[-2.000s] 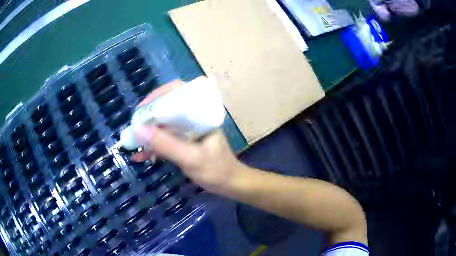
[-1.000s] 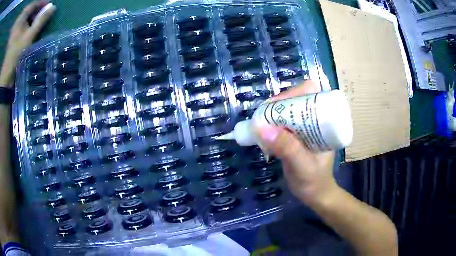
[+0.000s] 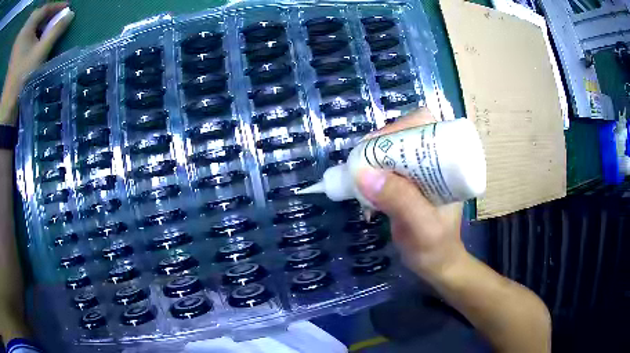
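Observation:
My right hand (image 3: 414,220) is closed around a white squeeze bottle (image 3: 442,160) with dark and green print. The bottle lies tilted, its thin nozzle pointing left, with the tip over a pocket row right of the tray's middle. The clear plastic tray (image 3: 259,183) holds rows of black discs (image 3: 230,225) with shiny centre pins. My left hand (image 3: 34,38) is at the upper left, beyond the tray's corner, holding a small white object (image 3: 55,22) in its fingers. I cannot tell whether the nozzle touches a disc.
A tan cardboard sheet (image 3: 514,117) lies right of the tray on the green mat (image 3: 207,5). Grey metal parts (image 3: 566,55) and a blue item (image 3: 611,153) are at the right edge. White material (image 3: 276,343) shows below the tray's near edge.
Two seconds ago the view was turned and showed only my right hand with the bottle. Since one second ago, both hands and the bottle have stayed nearly in place.

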